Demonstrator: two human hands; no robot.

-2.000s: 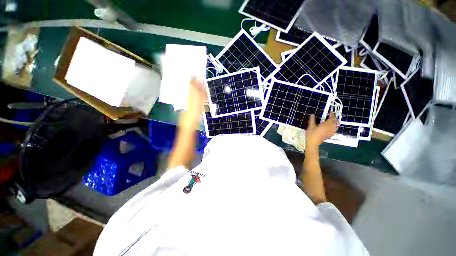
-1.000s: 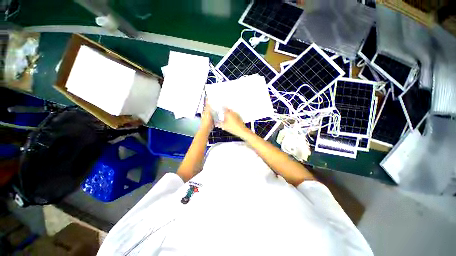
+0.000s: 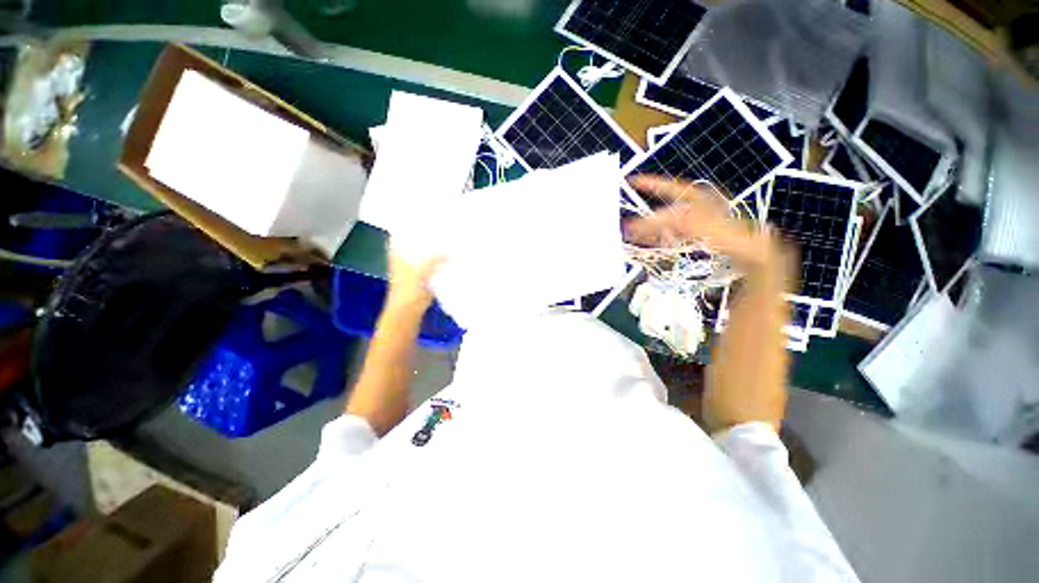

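Observation:
A solar panel with its plain white back up point(image 3: 541, 233) lies in front of my body. My left hand point(image 3: 412, 271) is at its lower left corner, blurred; the fingers seem to touch the edge, but the grip cannot be made out. My right hand point(image 3: 712, 228) is right of the panel, blurred, fingers spread over a tangle of white cables point(image 3: 689, 268). No held thing shows in it. A pale bundle point(image 3: 668, 319) lies at the bench edge below the cables.
White-backed panels point(image 3: 424, 159) are piled at left, beside an open carton point(image 3: 146, 137) with a white block. Dark panels point(image 3: 712, 148) overlap behind and at right. Translucent packaging point(image 3: 775, 57) lies at top right. A blue stool point(image 3: 245, 370) stands below the bench.
My hands have moved apart from the panel's lower edge. My left hand is further left, my right hand has swung right over the cables. The white-backed panel sits slightly differently.

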